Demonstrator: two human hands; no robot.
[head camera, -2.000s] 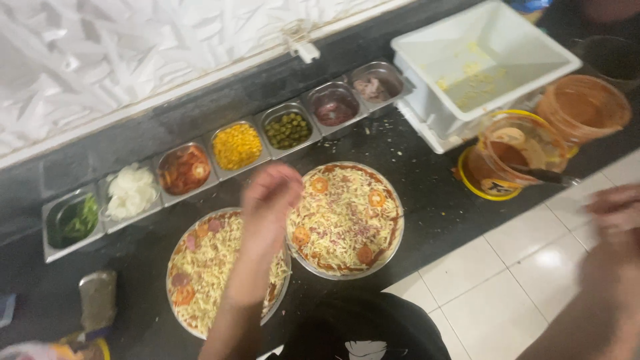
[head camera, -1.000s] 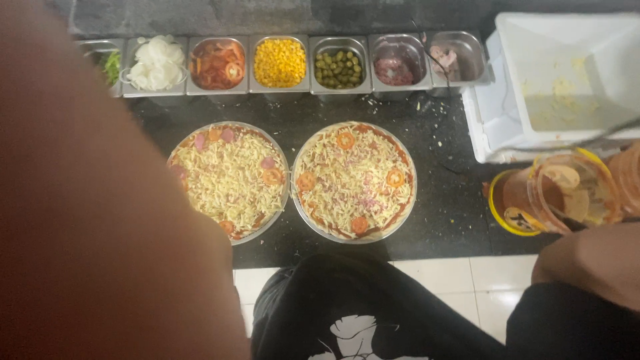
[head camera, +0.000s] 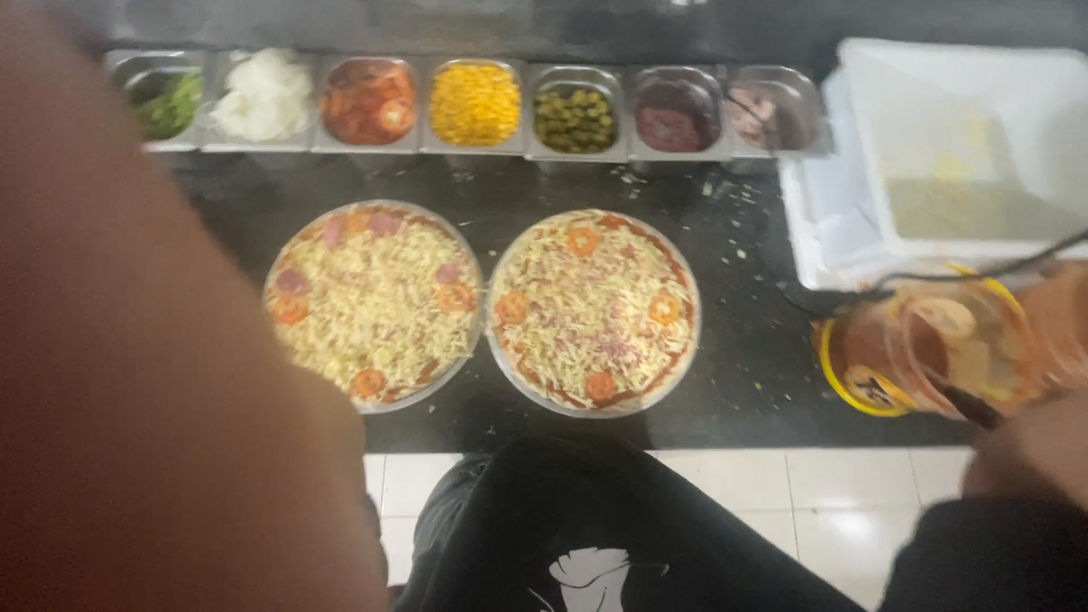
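Observation:
A blurred bare arm, close to the camera, fills the left side of the view; its hand is not visible. At the lower right, part of my other arm shows above a black sleeve, its hand also out of sight. Two unbaked pizzas lie side by side on round metal pans, their rims close together. The left pizza (head camera: 382, 297) has shredded cheese, tomato slices and pink meat slices, and the arm covers its lower left edge. The right pizza (head camera: 595, 314) bears shredded cheese, tomato slices and small pink bits.
Behind the pizzas, a row of metal pans holds greens (head camera: 174, 106), white slices (head camera: 265, 98), tomatoes (head camera: 370, 102), corn (head camera: 474, 104), green olives or capers (head camera: 575, 119) and meats (head camera: 671, 123). At right are a white plastic tub (head camera: 867, 170), a sauce bucket (head camera: 867, 365) and a dark cable (head camera: 1003, 270).
Two seconds ago one hand was over the pizzas and another was at the far right; neither hand is visible now. An arm has come up close to the camera at left. The view has turned.

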